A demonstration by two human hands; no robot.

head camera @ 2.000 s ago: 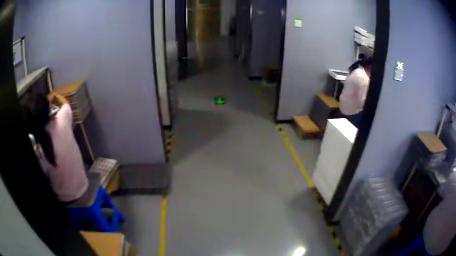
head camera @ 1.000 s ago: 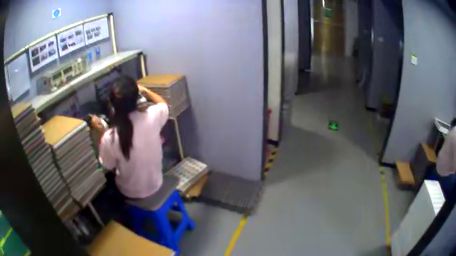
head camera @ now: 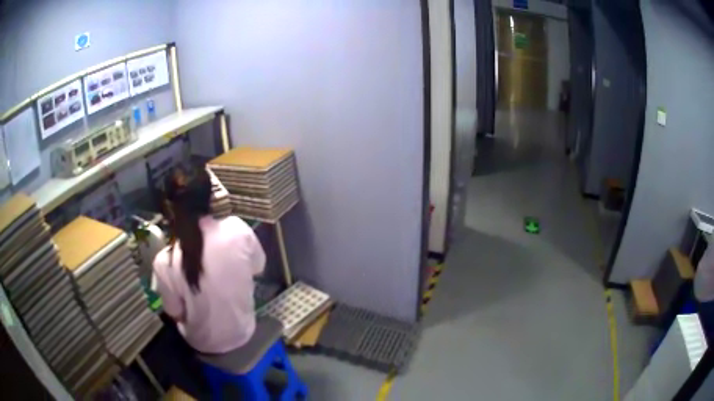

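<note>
Neither of my hands is in view. Nearest in front of me on the left, a seated person in a pale pink top point(head camera: 210, 274) faces a bench, back to me. Tall stacks of layered trays with tan cardboard tops point(head camera: 109, 290) stand at the left. Another tray stack with a cardboard top point(head camera: 254, 180) stands at the bench's right end. A parts tray with a grid of small round pieces point(head camera: 296, 307) lies low beside the stool.
A blue stool point(head camera: 262, 374) is under the person. A dark grated mat point(head camera: 368, 335) lies by the wall's end. The grey corridor point(head camera: 501, 313) has yellow lines. At right are a white block point(head camera: 675, 359), cardboard boxes point(head camera: 643, 298) and part of another person.
The view has swung left from the corridor to the bay and then tilted up slightly. The seated person's raised arm has come down from the right-hand stack.
</note>
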